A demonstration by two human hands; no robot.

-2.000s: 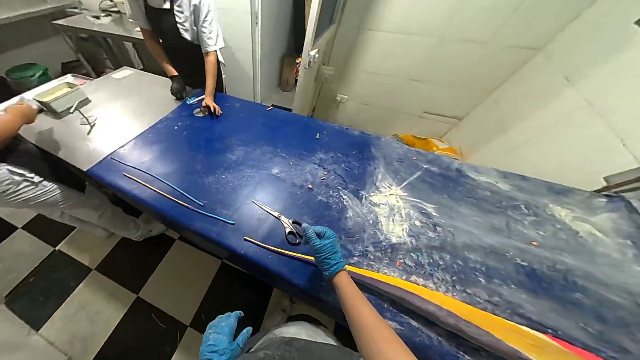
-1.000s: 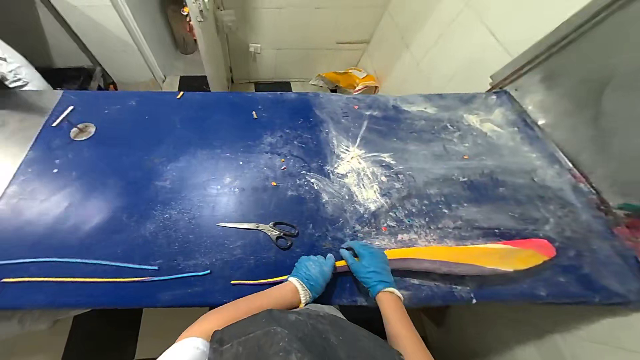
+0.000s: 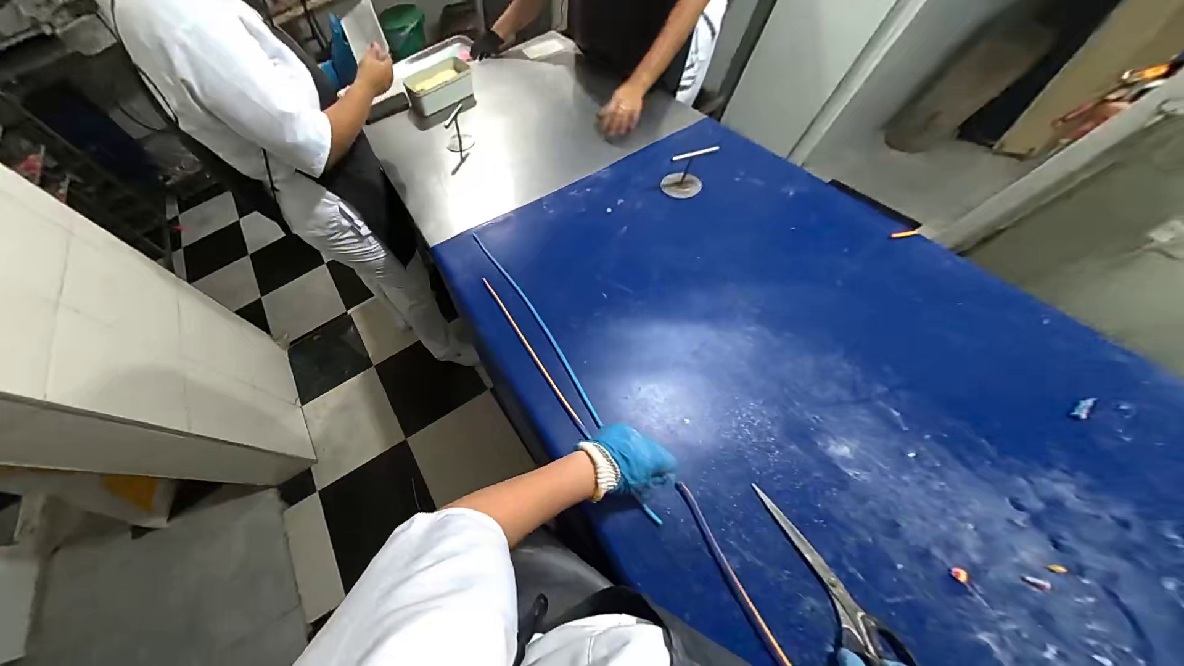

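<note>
My left hand (image 3: 634, 460), in a blue glove with a knitted cuff, is closed on the upper end of a thin purple and orange candy-like strand (image 3: 717, 555), which runs down to the bottom edge. A blue strand (image 3: 541, 324) and an orange strand (image 3: 529, 347) lie side by side on the blue table, passing beneath or beside that hand; a blue tip shows below it. Metal scissors with black handles (image 3: 819, 564) rest to the right. Of my right hand (image 3: 860, 659), only blue-gloved fingertips show at the bottom edge by the scissors' handles; their grip is hidden.
Two people stand at the steel table (image 3: 527, 157) beyond the blue table (image 3: 786, 277), one of them near a tray holding a rectangular container (image 3: 439, 88). A disc with a handle (image 3: 682, 185) stands near the far edge. Small scraps (image 3: 960, 575) lie right of the scissors.
The view has swung left. My left hand has moved away from the thick yellow and purple piece that both hands touched one second ago, toward the blue and orange strands.
</note>
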